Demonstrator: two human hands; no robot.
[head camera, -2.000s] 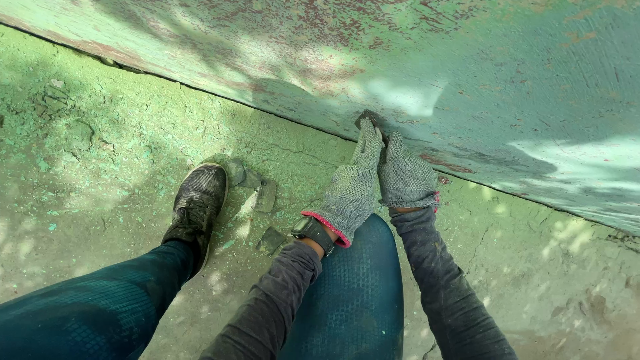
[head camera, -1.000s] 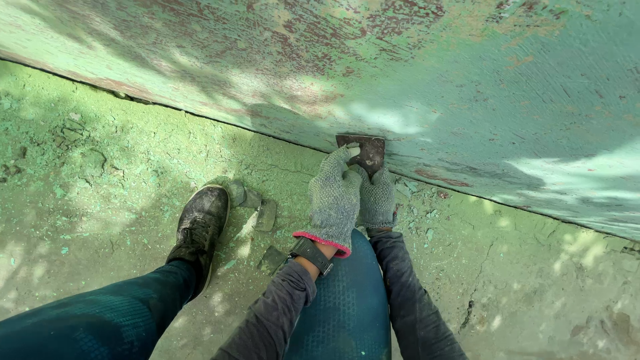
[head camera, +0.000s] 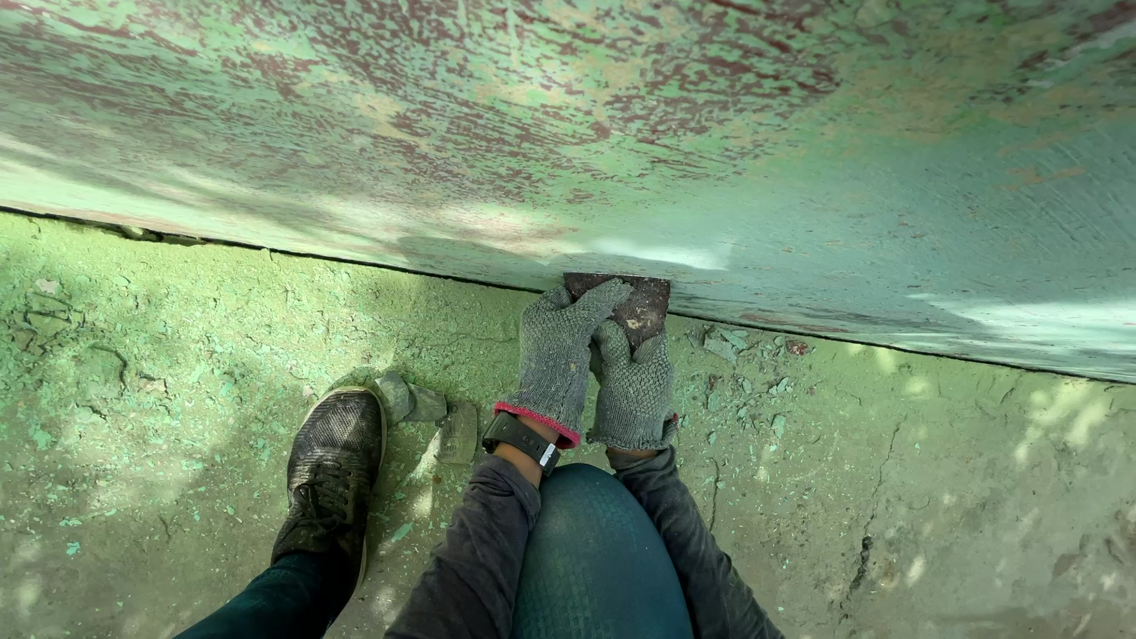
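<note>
A dark, stained flat scraper blade (head camera: 646, 311) lies with its straight edge against the lower part of a painted wall (head camera: 621, 160), just above the wall's foot. My left hand (head camera: 561, 351), in a grey knit glove with a red cuff, grips the blade's left side, its fingers across the face. My right hand (head camera: 635, 386), gloved alike, holds the blade's lower end, where any handle is hidden. Green paint on the wall is worn through to reddish-brown patches. Loose paint flakes (head camera: 726, 342) lie on the ground right of my right hand.
Several stone or concrete pieces (head camera: 428, 404) lie beside my left shoe (head camera: 337, 461). My bent knee (head camera: 599, 559) is between my forearms. A dark gap runs between the wall and the cracked concrete ground (head camera: 799, 497), which is dusted with green paint.
The blade, mostly hidden by my hands two seconds ago, now shows its face. Both hands have moved left along the wall's foot, and my right hand has come below the blade.
</note>
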